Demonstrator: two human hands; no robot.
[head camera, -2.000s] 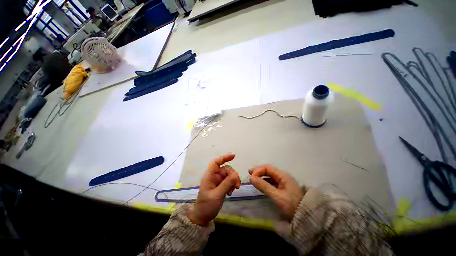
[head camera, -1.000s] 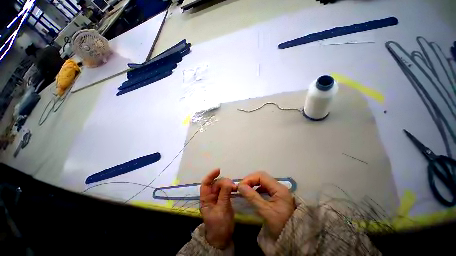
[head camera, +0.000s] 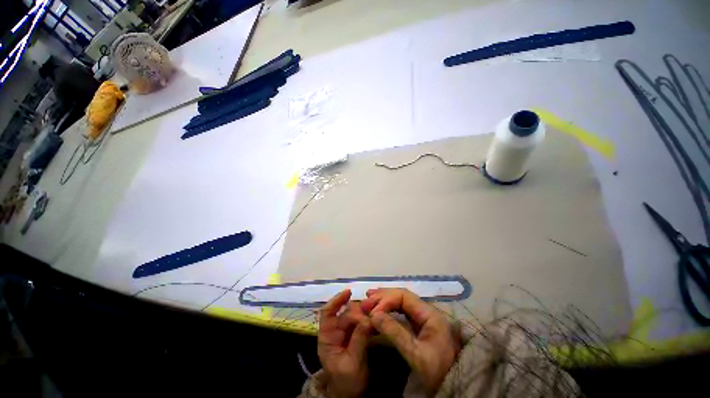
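A strap (head camera: 304, 292) lies pale side up across the near edge of the board, with a grey-blue border and rounded ends. My left hand (head camera: 342, 346) and my right hand (head camera: 416, 330) meet over its lower edge. Their thumbs and fingertips are pinched close together and touch. Any needle or thread between the fingertips is too small to see. A beige-grey board (head camera: 436, 225) lies under the strap. A thin dark thread runs from near the strap's left part up to a crinkled clear bag (head camera: 323, 172).
White thread cone (head camera: 514, 151) stands on the board. Scissors (head camera: 685, 256) and grey-blue loops (head camera: 662, 116) are at right. Navy straps lie at left (head camera: 195, 254) and top (head camera: 537, 43), with a stack (head camera: 241, 97) upper left. Loose threads (head camera: 537, 334) cover my right sleeve.
My hands, apart two seconds ago, have come together and sit lower, uncovering most of the strap. The view has shifted slightly, so the cone and scissors appear further right.
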